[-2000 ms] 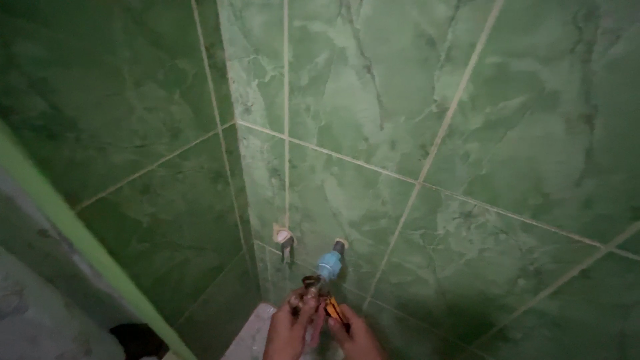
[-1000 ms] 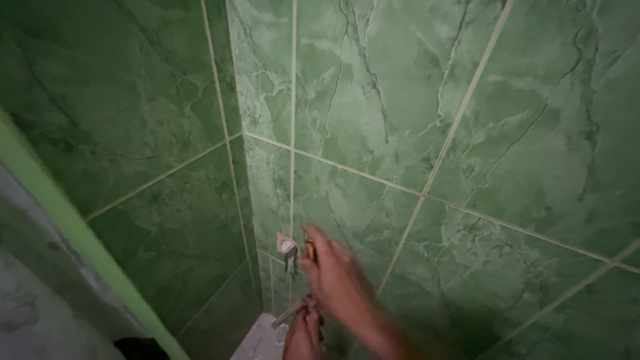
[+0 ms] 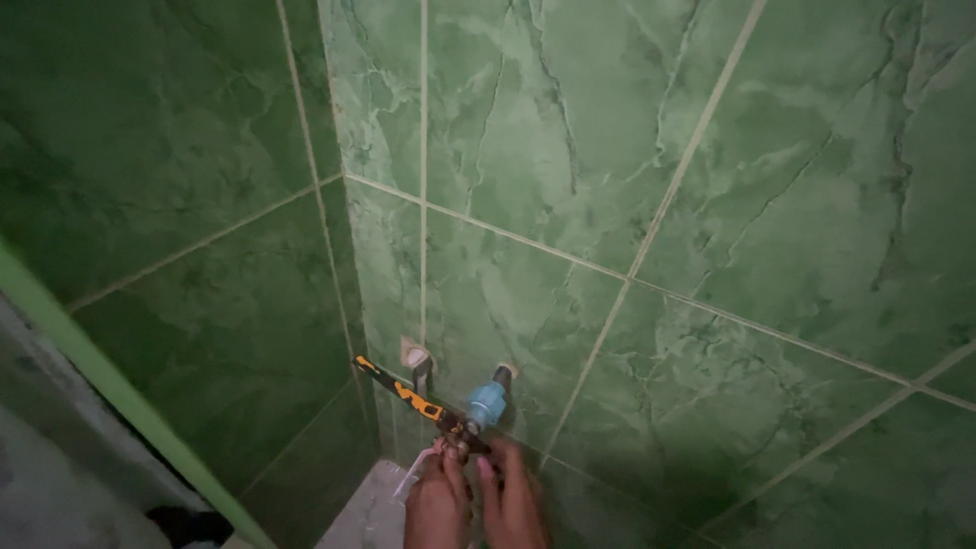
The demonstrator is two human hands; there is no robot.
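A blue plastic pipe fitting [image 3: 486, 404] sits on a dark pipe stub [image 3: 502, 374] that comes out of the green tiled wall. Just below its lower end, my left hand [image 3: 438, 496] pinches a small metal fitting [image 3: 455, 442]; a pale strip [image 3: 412, 474] hangs beside its fingers. My right hand [image 3: 512, 488] is close by on the right, fingers bent at the dark head of an orange-and-black handled tool [image 3: 404, 395], whose handle points up and left. What exactly the right fingers grip is partly hidden.
Left of the blue fitting, a second wall outlet with a whitish plug [image 3: 417, 357] has a dark piece hanging from it. A pale ledge [image 3: 366, 507] lies below in the corner. A light green edge [image 3: 130, 404] runs down the left side, with a dark object [image 3: 189, 526] near its foot.
My right hand was raised over the blue fitting one second ago and is now lower, beside my left hand. The tool's handle now extends to the left, and the blue fitting is visible again.
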